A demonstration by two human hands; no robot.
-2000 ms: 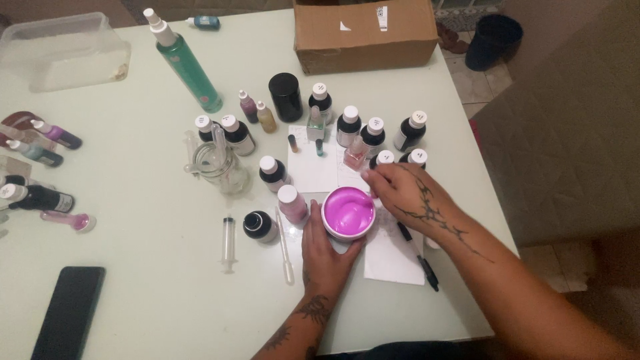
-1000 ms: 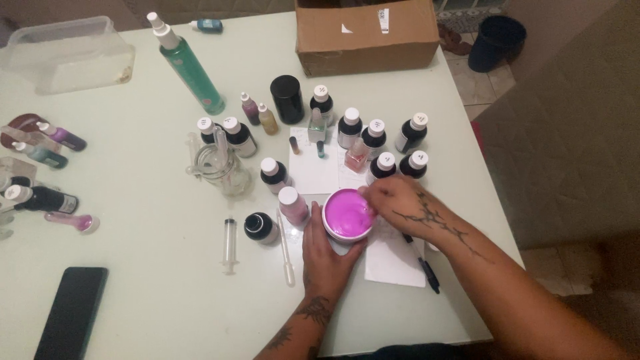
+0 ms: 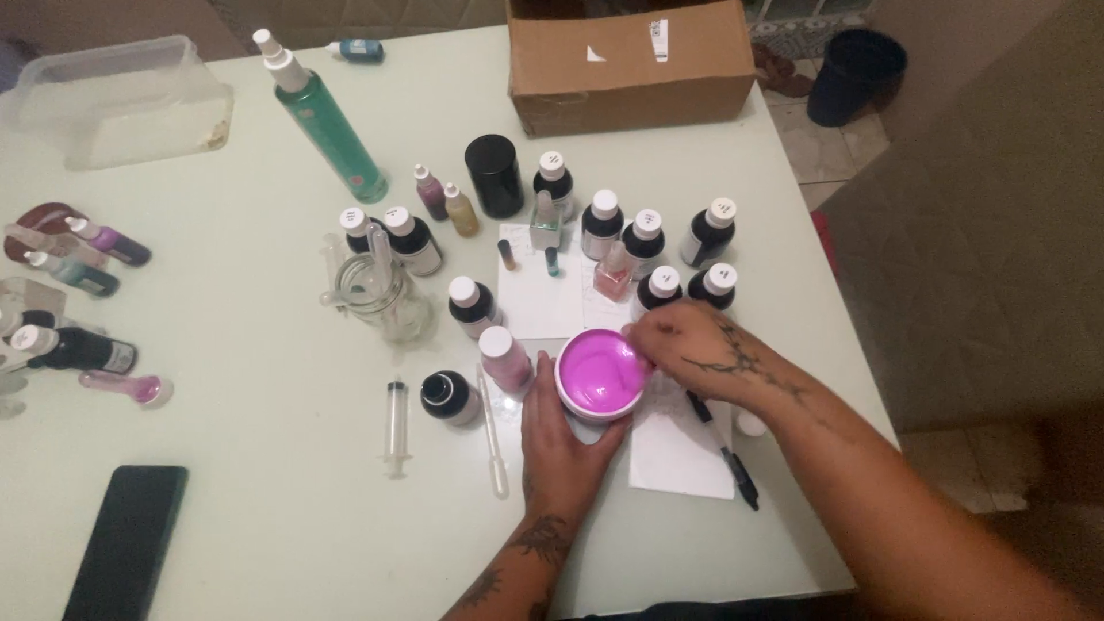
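Note:
A round white tub (image 3: 601,374) of glossy magenta liquid stands near the front of the table. My left hand (image 3: 565,440) grips its left and lower side. My right hand (image 3: 690,349) is curled at the tub's upper right rim, fingers together; whatever it may hold is hidden by the fingers. Left of the tub stand a pink bottle with a white cap (image 3: 505,360) and an uncapped dark bottle (image 3: 448,398). A plastic pipette (image 3: 492,440) and a syringe (image 3: 396,427) lie beside them. Paper with writing (image 3: 677,457) and a black pen (image 3: 726,453) lie to the right.
Dark bottles with white caps, such as one (image 3: 602,224), stand behind the tub. A glass jar (image 3: 388,302) holds pipettes. Farther back are a green spray bottle (image 3: 332,134), a black cylinder (image 3: 494,177) and a cardboard box (image 3: 634,73). A phone (image 3: 129,543) lies front left.
My right hand has shifted slightly along the tub's rim, and the swirl on the magenta surface looks different. My left hand stays around the tub.

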